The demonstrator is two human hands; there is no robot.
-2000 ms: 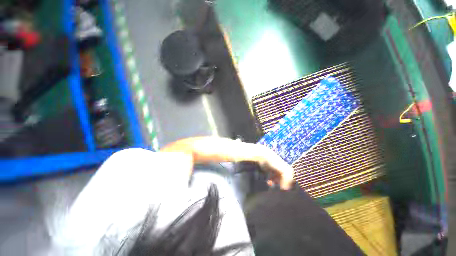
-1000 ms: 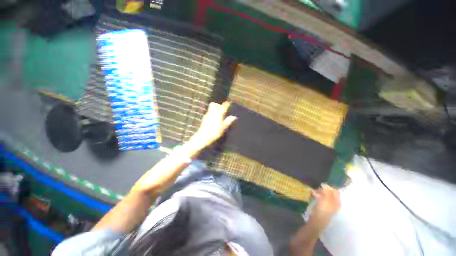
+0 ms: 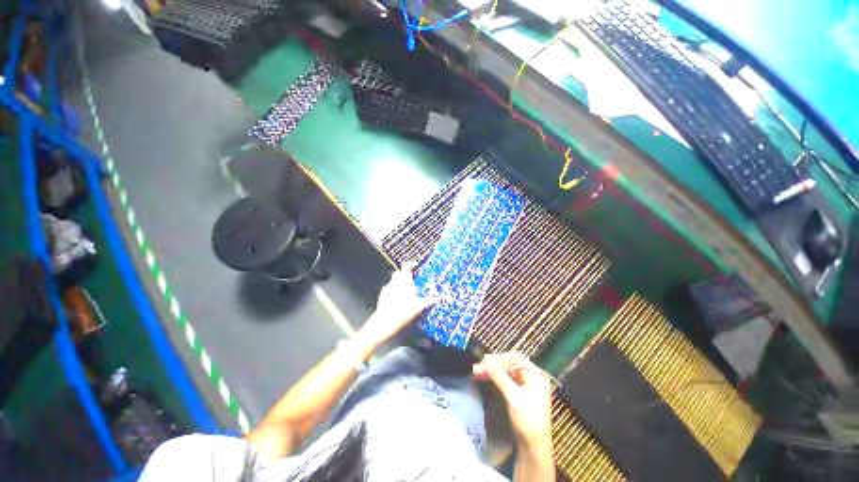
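A blue circuit board panel (image 3: 476,254) with rows of pale parts lies slanted across the left slotted board rack (image 3: 556,273), whose boards show as close parallel stripes. My left hand (image 3: 403,306) is at the panel's lower left edge, its fingertips over or against it; its grip is unclear. My right hand (image 3: 516,372) is just beyond the panel's lower right end, fingers bent together near a dark edge; I cannot tell whether it holds anything. A second rack (image 3: 673,367) at the lower right holds yellow-tan boards with a wide dark band between them.
A raised shelf carries a keyboard (image 3: 692,94), a mouse (image 3: 821,237) and a marker pen (image 3: 794,192). A speckled strip (image 3: 297,102) lies on the far left of the bench. A round black stool (image 3: 254,232) stands in the aisle beside blue-framed shelving (image 3: 61,301).
The camera view has swung round. My left hand has gone from between the racks to the blue panel. My right hand has left the right rack's outer end and is near the panel.
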